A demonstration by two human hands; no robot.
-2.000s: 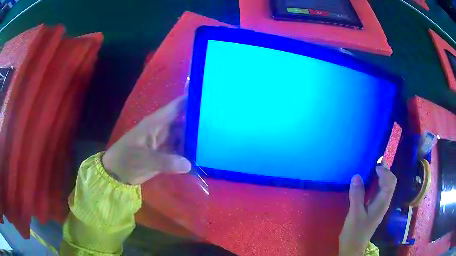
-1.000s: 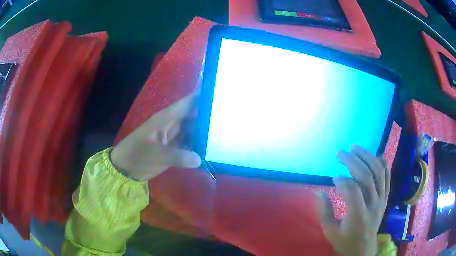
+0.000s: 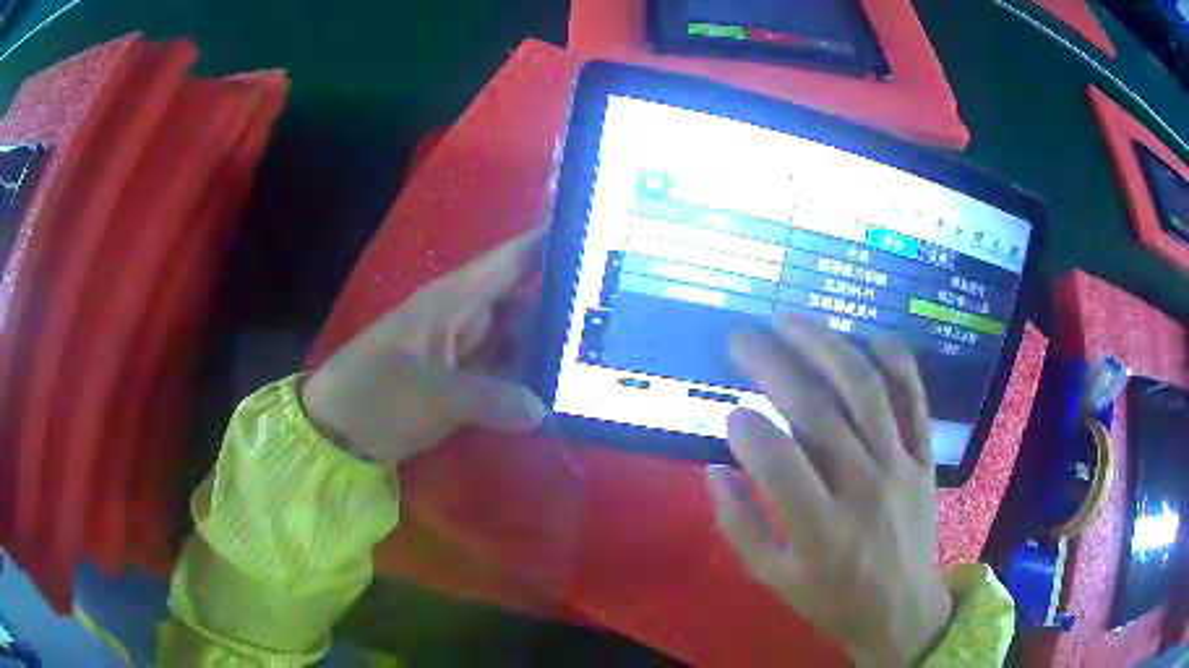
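Observation:
A black-bezelled tablet (image 3: 678,313) lies tilted above a red foam pad (image 3: 626,548) in front of me. Its screen shows a test menu with a grid of cells, one green. My left hand (image 3: 424,352) holds the tablet at its left edge, thumb at the lower left corner, the other fingers partly hidden behind the edge. My right hand (image 3: 835,483) is over the lower right part of the screen, fingers spread and slightly blurred, holding nothing. Clear protective film (image 3: 569,454) shows faintly by its glare near the lower left corner.
Stacked foam pads (image 3: 117,313) stand at the left. Another tablet (image 3: 769,31) lies on red foam at the top. A tape dispenser (image 3: 1043,581) and a switched-off tablet (image 3: 1160,496) are at the right. A further tablet (image 3: 1164,189) lies on foam at the upper right.
The screen has gone from plain cyan, then white and cyan, to the test menu. My right hand has moved from the lower right edge leftward over the screen. My left hand still holds the tablet.

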